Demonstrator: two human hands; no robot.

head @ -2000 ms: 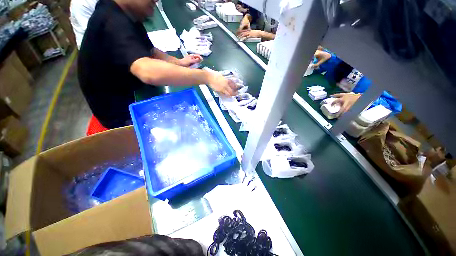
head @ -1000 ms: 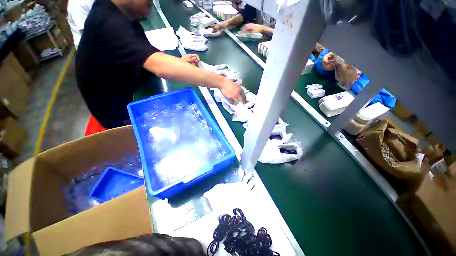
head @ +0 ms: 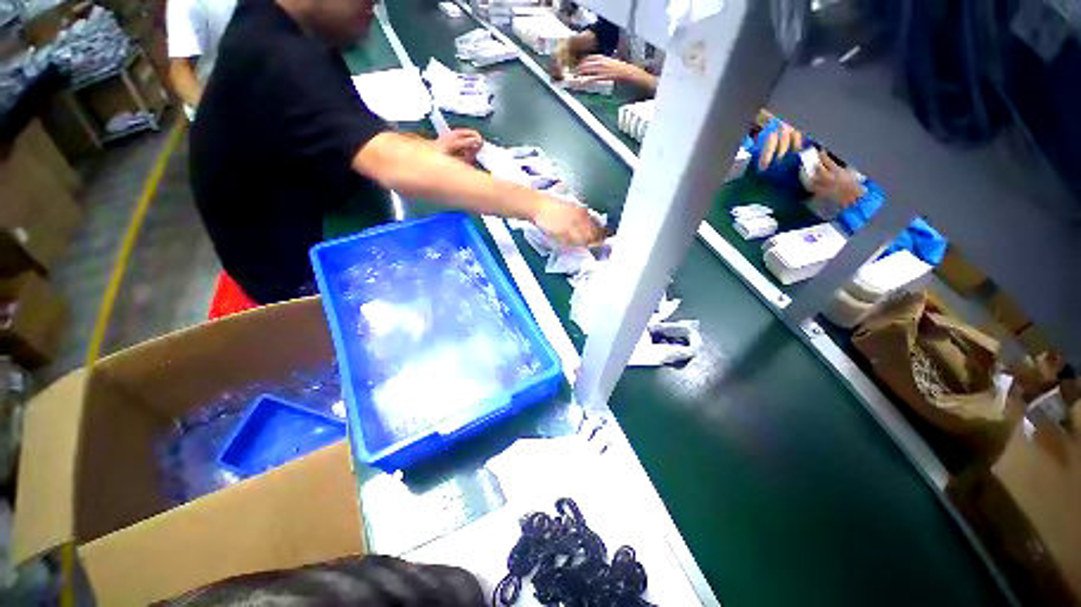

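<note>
Neither my left hand nor my right hand is in the picture. A tangled pile of coiled black cables [head: 569, 562] lies on a white work sheet [head: 456, 541] at the bottom centre. White-wrapped units lie in a row on the green conveyor belt [head: 782, 474]. The nearest white-wrapped unit [head: 671, 342], with a dark item on top, is just right of the grey post, which hides part of the row. A dark, ridged shape shows at the bottom edge; I cannot tell what it is.
A blue tote [head: 439, 344] with shiny clear contents stands left of the belt. An open carton [head: 213, 522] holds a small blue tray [head: 275, 436]. A grey post [head: 664, 178] rises ahead. A person in black [head: 279, 142] reaches over the belt; other people's hands work across it.
The white-wrapped units have moved up the belt, away from me and partly behind the post. The person in black has reached farther along the row. The cable pile looks the same.
</note>
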